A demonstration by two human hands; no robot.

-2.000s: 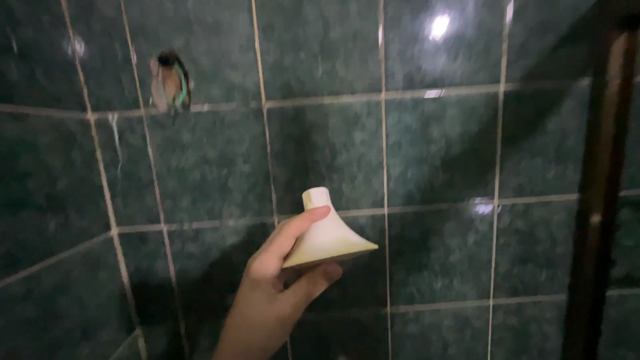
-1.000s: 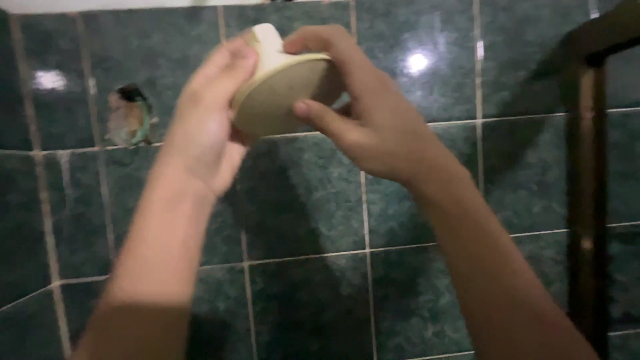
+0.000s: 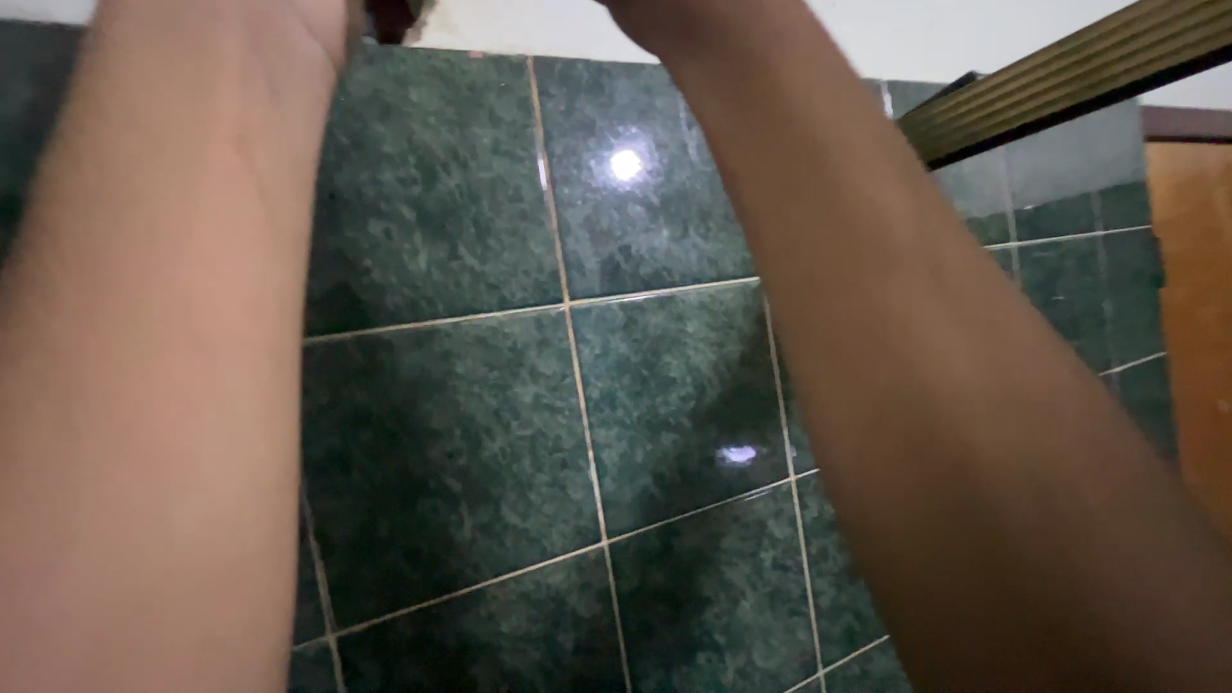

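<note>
My left forearm (image 3: 183, 366) rises along the left side of the head view, and its wrist reaches the top edge. My right forearm (image 3: 895, 337) slants from the lower right up to the top centre. Both hands lie beyond the top edge, so their fingers and anything they hold are hidden. Close to my left wrist, a small dark reddish thing (image 3: 390, 19) shows at the top edge; I cannot tell what it is.
Dark green wall tiles (image 3: 452, 423) with pale grout lie behind my arms, below a white upper wall (image 3: 539, 24). A ribbed beam or frame (image 3: 1078, 82) juts in at the upper right, behind my right forearm. An orange-brown door or panel (image 3: 1193, 318) stands at the far right.
Two seconds ago one hand held a flared white fitting; one second ago both hands held it. Both arms have since risen, taking hands and fitting out of sight. The view has shifted strongly.
</note>
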